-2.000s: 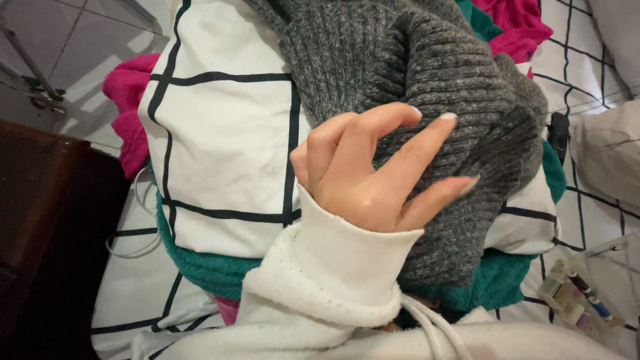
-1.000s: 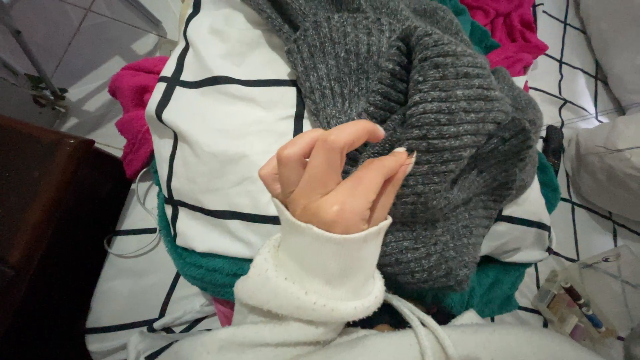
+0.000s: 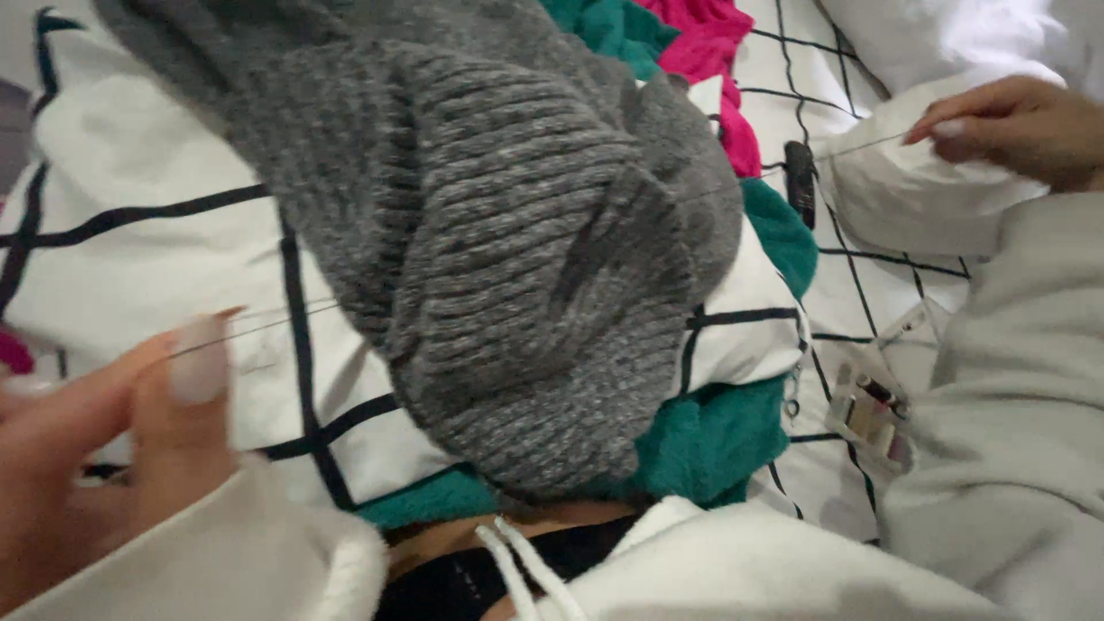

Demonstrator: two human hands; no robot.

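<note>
My left hand (image 3: 147,414), blurred at the lower left, pinches a thin dark thread (image 3: 267,326) between thumb and forefinger. The thread runs right toward a grey ribbed knit garment (image 3: 517,224) and shows again beyond it. At the upper right my right hand (image 3: 1009,129) pinches the thread's other visible stretch with thumb and finger. Between the two hands the knit lies bunched over a white cushion or cloth with black grid lines (image 3: 164,267). Whether a needle is on the thread cannot be told.
Teal cloth (image 3: 716,440) and bright pink cloth (image 3: 703,39) lie under and behind the knit. A small black object (image 3: 800,185) rests on the grid-patterned bedding. An open clear plastic box (image 3: 871,414) with small spools or items lies by my right sleeve. White pillows are at the upper right.
The one hand seen earlier over the knit is gone from there. Both hands are now in view, wide apart at either side, with thread stretched between them. The view has shifted.
</note>
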